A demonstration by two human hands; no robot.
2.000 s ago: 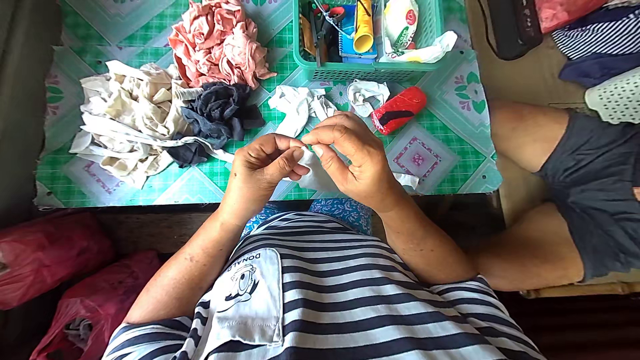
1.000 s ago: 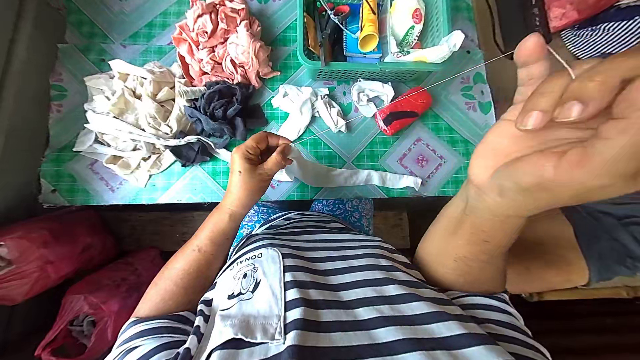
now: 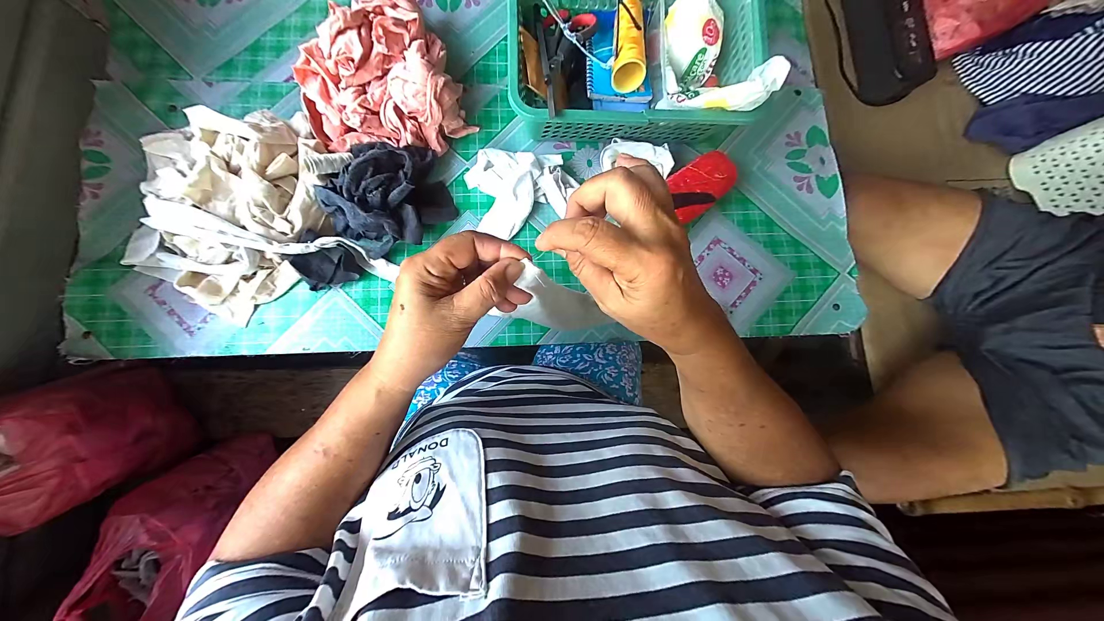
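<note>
My left hand (image 3: 466, 289) pinches the end of a white fabric strip (image 3: 565, 302) between thumb and fingertips, low over the table's near edge. Close on its right, my right hand (image 3: 625, 246) has thumb and forefinger brought together near that same end; a needle or thread between them is too fine to make out. The strip runs rightward behind my right hand. Beyond the hands lie white fabric pieces (image 3: 513, 185) and a red object with a black mark (image 3: 703, 183). Heaps of cream fabric (image 3: 233, 198), dark navy fabric (image 3: 379, 194) and pink fabric (image 3: 379, 78) are at the left.
A green plastic basket (image 3: 638, 129) at the back holds scissors (image 3: 556, 60), a yellow cone (image 3: 629, 65) and a plastic packet. Red plastic bags (image 3: 86, 440) stand at lower left. A person in dark shorts (image 3: 1026, 328) sits at the right, near a perforated white container (image 3: 1065, 172).
A second ago my right hand was raised far to the right with a thread stretched from the strip; it has come back beside my left hand, which still holds the fabric.
</note>
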